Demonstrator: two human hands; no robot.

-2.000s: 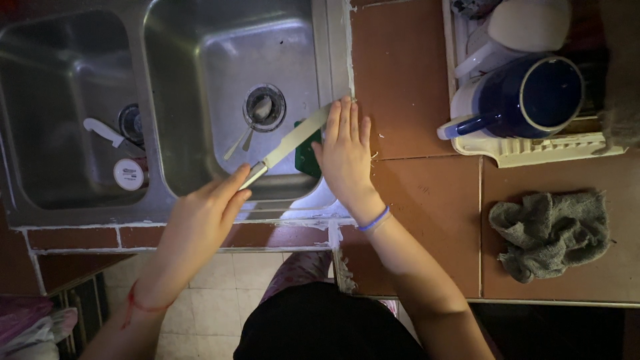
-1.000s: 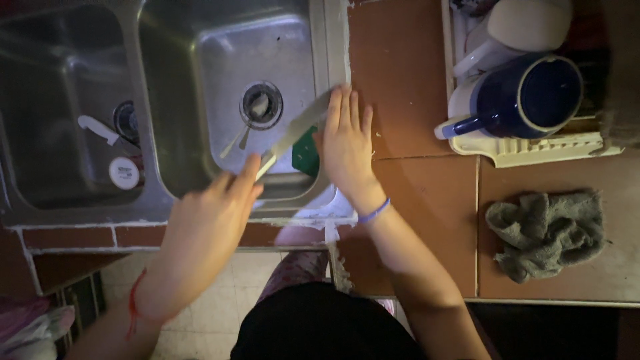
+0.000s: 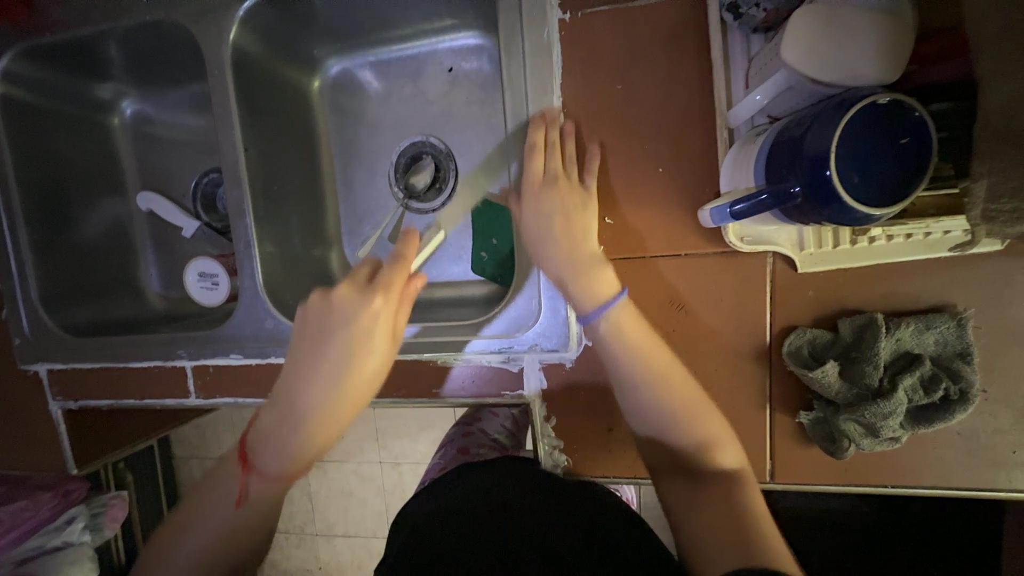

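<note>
My left hand (image 3: 352,328), with a red string at the wrist, is closed around the light handle of a knife (image 3: 472,192). The blade is blurred and slants up and right over the right basin of a steel sink (image 3: 400,76). My right hand (image 3: 558,192), with a purple band at the wrist, lies palm down over the basin's right rim, fingers nearly together at the blade's far end; whether it grips anything is hidden. Beside it in the basin is a green object (image 3: 492,242). Spoons (image 3: 418,176) rest at the drain.
The left basin holds a white-handled utensil (image 3: 168,212) and a white round-ended container (image 3: 208,282). On the tiled counter (image 3: 688,336) at right are a crumpled grey cloth (image 3: 888,376) and a cream dish rack (image 3: 840,248) with a blue mug (image 3: 864,160) and a white mug (image 3: 848,40).
Compared with two seconds ago, my left hand and the knife handle sit further up and right. My right hand has stayed at about the same place on the sink rim.
</note>
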